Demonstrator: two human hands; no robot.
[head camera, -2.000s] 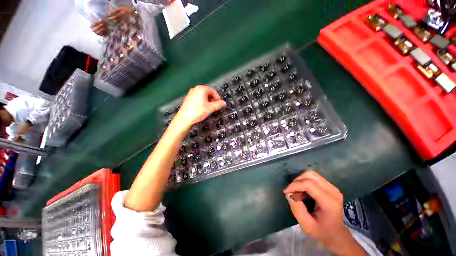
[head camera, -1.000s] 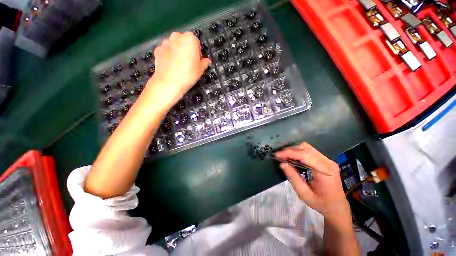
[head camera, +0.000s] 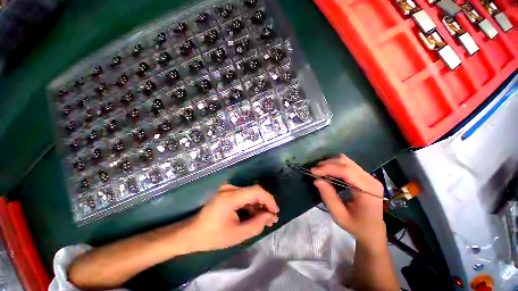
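A clear blister tray (head camera: 187, 96) with rows of small dark round units lies on the green bench in front of me. My right hand (head camera: 355, 196) holds thin dark tweezers (head camera: 335, 181) between thumb and fingers. Their tips are at a small scatter of tiny black parts (head camera: 288, 166) just below the tray's near edge. My left hand (head camera: 241, 216) is in front of the tray, thumb and fingertips together. Whether a small unit is between the fingertips cannot be made out.
A red parts tray (head camera: 417, 102) with silver-and-gold assemblies (head camera: 451, 55) is at the upper right. A wired device with an orange piece (head camera: 410, 190) lies by my right forearm. Another red tray (head camera: 23, 244) is at the lower left edge.
My left hand has come back from over the blister tray to its near side. My right hand with the tweezers has stayed by the black parts. The view has shifted.
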